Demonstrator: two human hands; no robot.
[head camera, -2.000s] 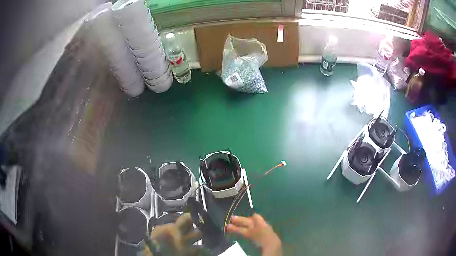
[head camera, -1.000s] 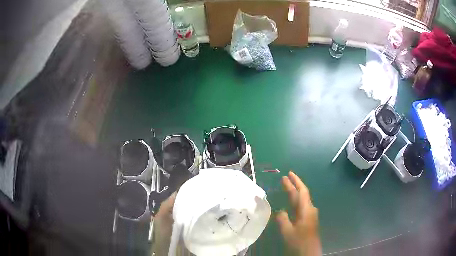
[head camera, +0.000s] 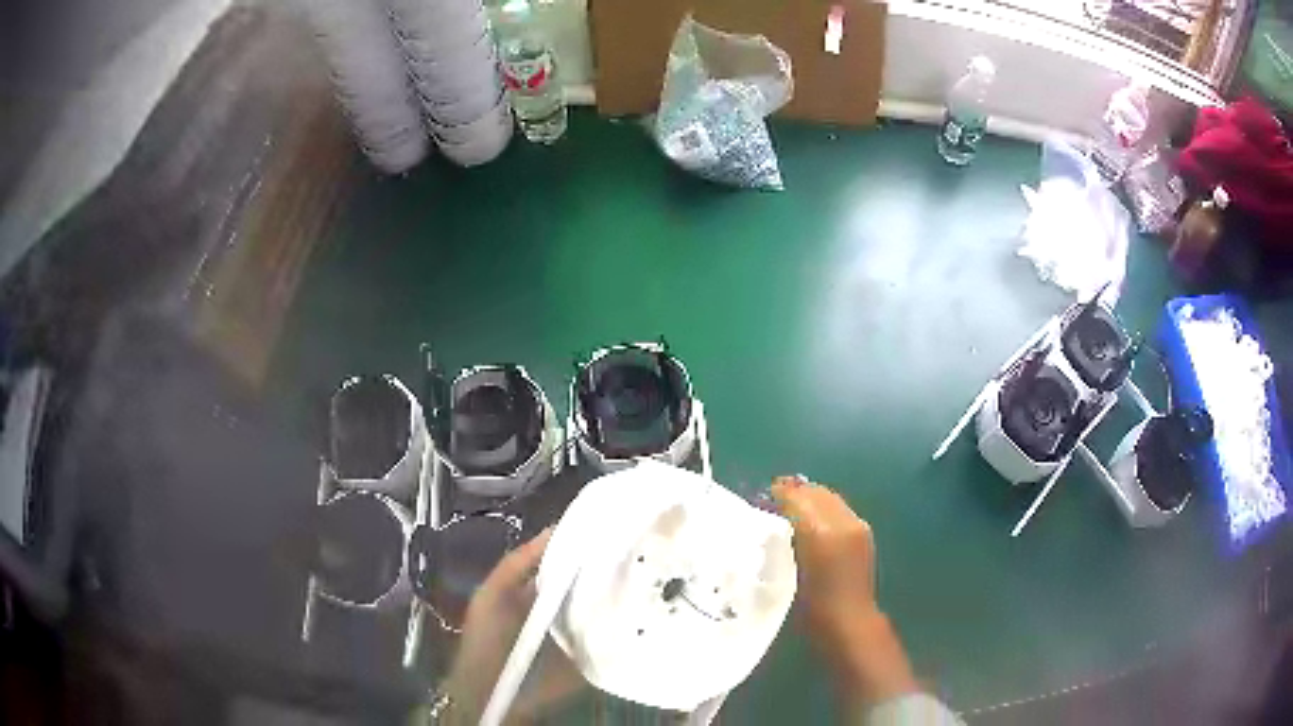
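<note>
A white camera body (head camera: 674, 582) is held low in the middle, its round underside with a small dark centre hole and a thin wire facing me. A white antenna (head camera: 532, 645) slants down its left side. My left hand (head camera: 504, 631) grips the body from the left, partly hidden behind it. My right hand (head camera: 834, 553) is at the body's upper right rim, fingers bent together; whether they pinch the lead wire or touch the rim is unclear.
Camera bodies (head camera: 635, 404) stand in rows behind and left. More cameras (head camera: 1032, 411) stand at right beside a blue parts tray (head camera: 1231, 426). Along the back are nested white shells (head camera: 454, 85), bottles (head camera: 967, 114), a parts bag (head camera: 720, 128) and cardboard (head camera: 624, 57).
The camera body has been raised and turned underside towards me, then shifted slightly right. My right hand has come from open beside it to its rim, fingers closing. The view has tilted down.
</note>
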